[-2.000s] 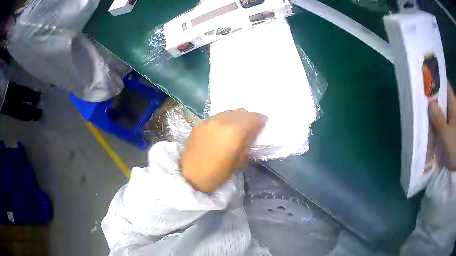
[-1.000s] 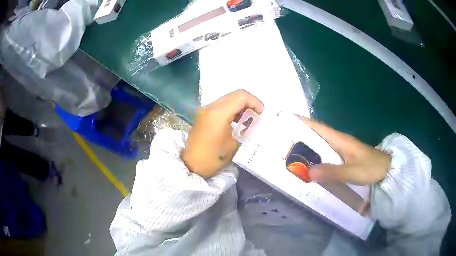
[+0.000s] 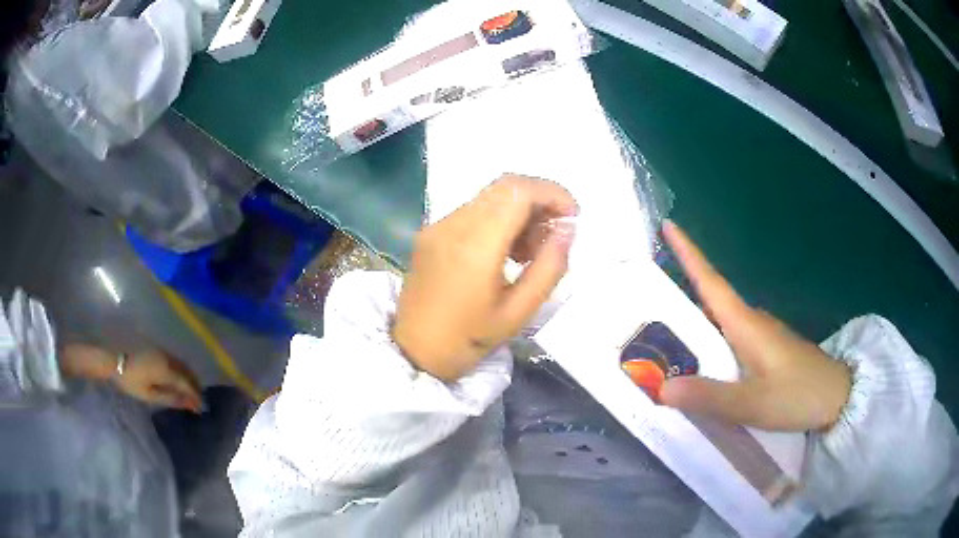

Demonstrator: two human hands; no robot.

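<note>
My right hand (image 3: pixel 762 363) holds a white smartwatch retail box (image 3: pixel 684 420) slantwise at the near edge of the worktop, thumb on its printed front, fingers along its far side. My left hand (image 3: pixel 484 278) is at the box's upper left end, thumb and fingertips pinched together on what looks like thin clear film at the near end of the stack of bags (image 3: pixel 515 158). The film is hard to see in the glare. Another printed box (image 3: pixel 442 79) lies across the top of the stack, with crinkled film past its left end.
A pale curved rail (image 3: pixel 778 100) crosses the green worktop (image 3: pixel 726 179). More boxes lie at top left (image 3: pixel 245 26), by the rail (image 3: pixel 726 26) and at far right (image 3: pixel 894 74). At left are people's smocks, a person's hand (image 3: pixel 147 373) and a blue stool (image 3: pixel 247 257).
My right hand has brought the box from the far right to my left hand, then shifted it slightly right and nearer. Another person's hand and a box by the rail have come into view.
</note>
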